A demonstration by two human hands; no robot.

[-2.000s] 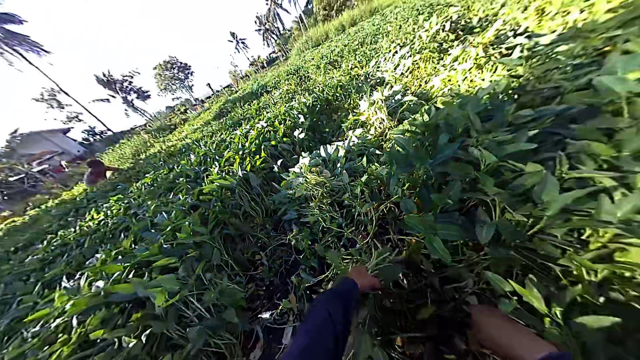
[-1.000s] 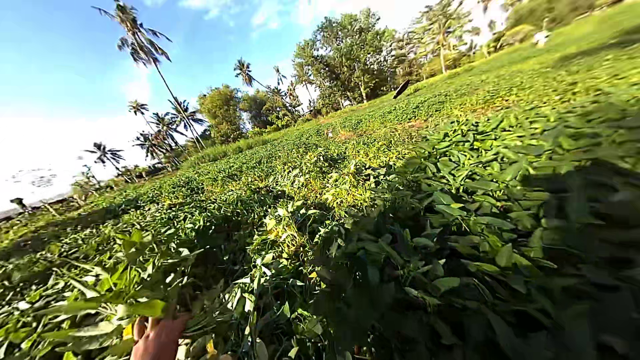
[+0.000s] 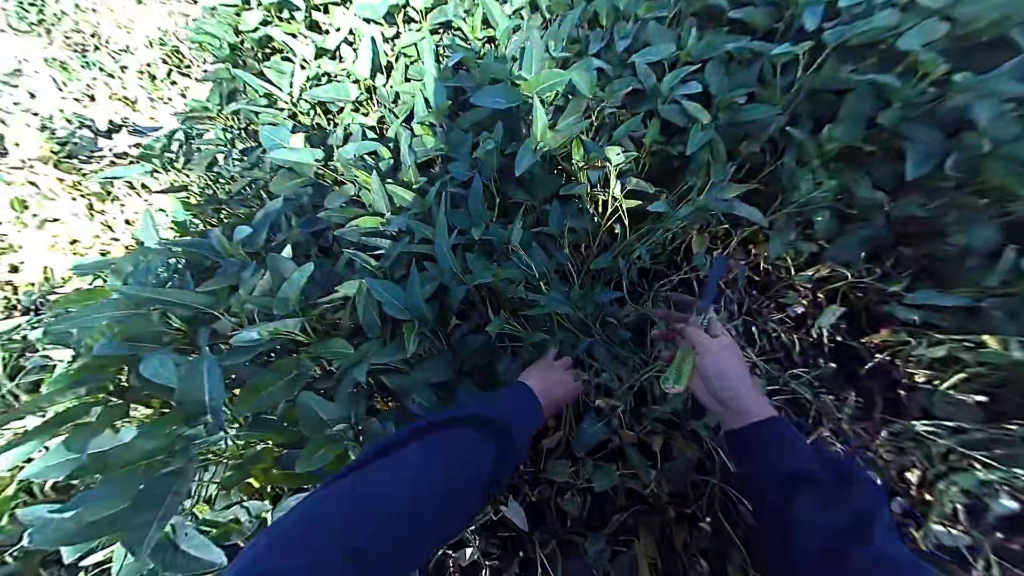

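Note:
My right hand [image 3: 716, 364], in a dark blue sleeve, holds a knife by its yellow-green handle [image 3: 680, 370]; the dark blade [image 3: 714, 280] points up and away. To its left, my left hand [image 3: 552, 382] reaches into the leafy green plants [image 3: 480, 296], its fingers curled among thin stems. The leaves hide part of those fingers, so whether they grip a stem does not show. Tangled stems [image 3: 632, 352] lie between the two hands.
Dense broad-leaved plants [image 3: 384, 152] spread ahead and to the left. Low, cut-looking stems and dry litter [image 3: 848, 384] cover the ground at the right. Bright sunlit ground [image 3: 88, 144] shows at the upper left.
The view has swung down from the field and trees to the plants close in front. Both hands now show, with the knife in the right one.

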